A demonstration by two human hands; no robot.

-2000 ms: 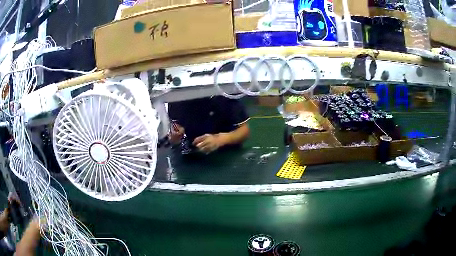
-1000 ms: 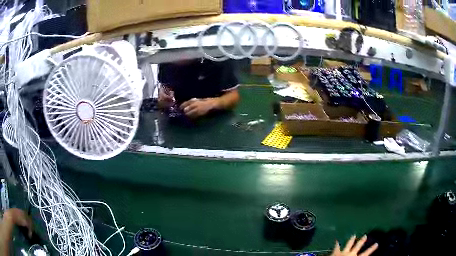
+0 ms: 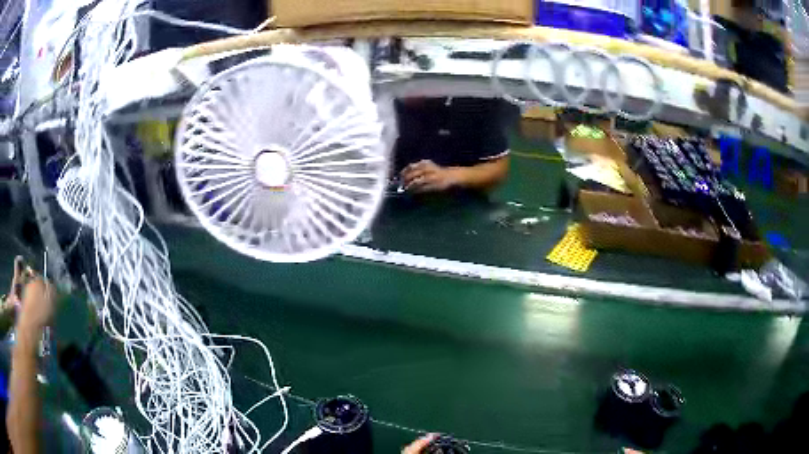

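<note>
At the bottom edge, part of my left hand (image 3: 420,443) is at the left side of a black cylindrical unit (image 3: 448,445) and seems to grip it; most of both is cut off. A tiny skin-toned patch at the bottom edge, perhaps my right hand (image 3: 632,450), shows too little to read its fingers. A black unit (image 3: 341,415) stands left of my left hand, with a white cable end (image 3: 306,437) against its side. Two more black units stand close together at the right, one with a pale-marked face (image 3: 631,385), the other with a dark face (image 3: 665,401).
A tangled white cable bundle (image 3: 168,328) hangs at the left, beside a white fan (image 3: 270,168). Another person's arm (image 3: 28,372) is at the far left, near a pale-faced unit (image 3: 106,431). A person sits opposite. Dark units (image 3: 745,438) crowd the lower right corner.
The view has swung left, so the scene sits further right. My left hand has appeared at a unit by the bottom edge. The spread hand seen earlier at lower right is nearly out of view.
</note>
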